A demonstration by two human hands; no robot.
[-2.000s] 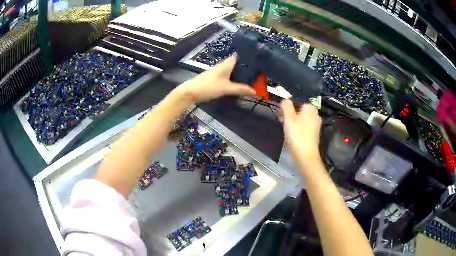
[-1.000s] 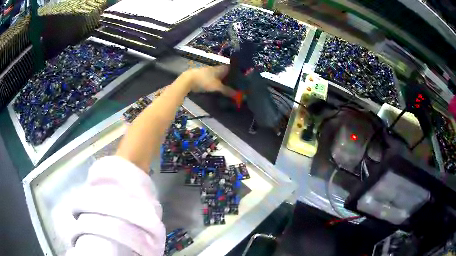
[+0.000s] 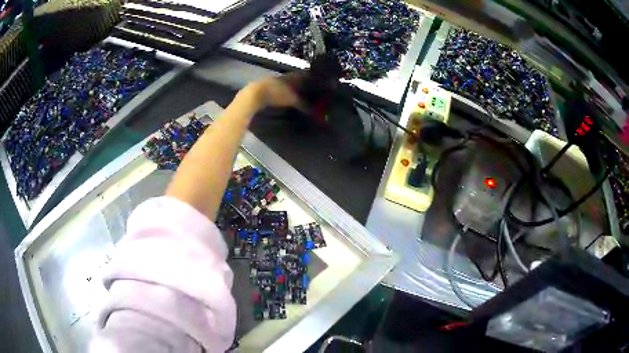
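My left hand (image 3: pixel 274 95) reaches past the far edge of the white-rimmed tray (image 3: pixel 324 189). It is blurred, with its fingers around the dark grip of the black handheld tool (image 3: pixel 319 77). The tool's outline merges with the dark surface, and a small red part shows by the fingers. Loose circuit boards (image 3: pixel 279 265) lie in a cluster in the tray, with more (image 3: pixel 181 140) in its far corner beside my forearm. My right hand is out of the picture.
Bulk trays heaped with boards stand at the left (image 3: pixel 69 110) and back (image 3: pixel 358 41). A cream power strip (image 3: pixel 414 165) with plugs and tangled cables lies right of the tool. The dark test fixture (image 3: pixel 552 303) is at lower right. Cardboard sheets (image 3: pixel 165 24) are stacked at the back left.
My right hand has left the tool and the picture. My left hand has lowered the tool onto or near the dark surface behind the tray. The view has shifted, uncovering the power strip and more cables.
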